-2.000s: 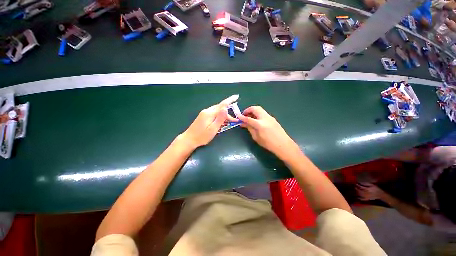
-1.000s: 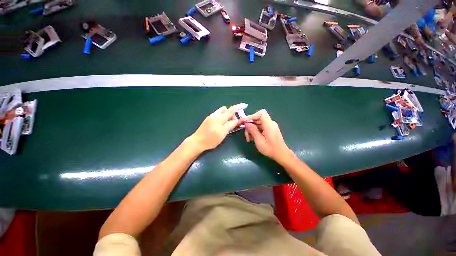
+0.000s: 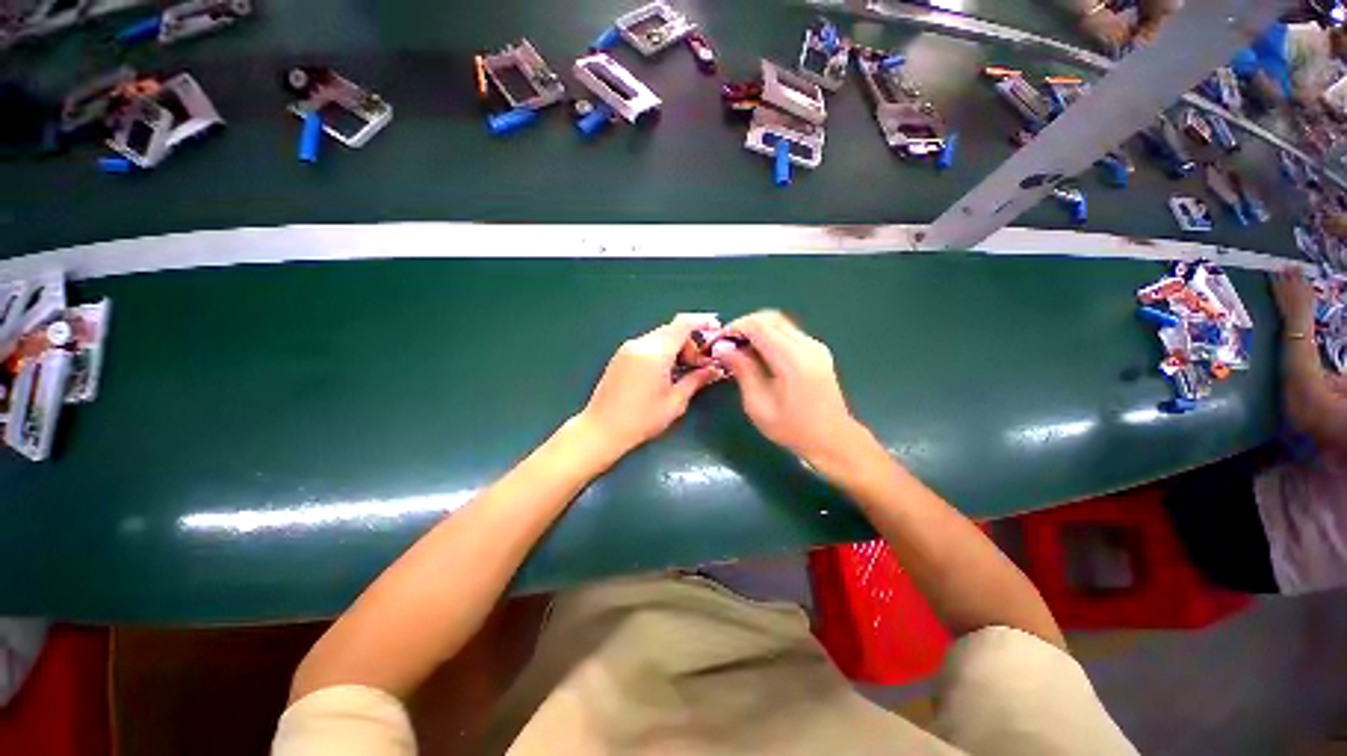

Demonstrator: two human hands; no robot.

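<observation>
A small unit (image 3: 721, 349) is held between my two hands over the dark green surface (image 3: 369, 384). A whitish round part and dark and reddish bits of it show; the fingers cover the rest. My left hand (image 3: 647, 387) grips it from the left, thumb and fingers around it. My right hand (image 3: 792, 381) has its fingertips on the unit's right side. Whether a blue cell is in it cannot be told.
Piled units lie at the left edge (image 3: 56, 366) and the right (image 3: 1200, 332). Beyond the pale rail (image 3: 517, 239), units with blue cells lie on the belt (image 3: 443, 177). A slanted grey post (image 3: 1064, 133) rises at right. Another person's arm (image 3: 1303, 355) is at far right.
The held unit now shows a whitish round part and reddish bits instead of the white frame. Both hands have closed in around it. The belt units have shifted right; a person's arm appears at far right.
</observation>
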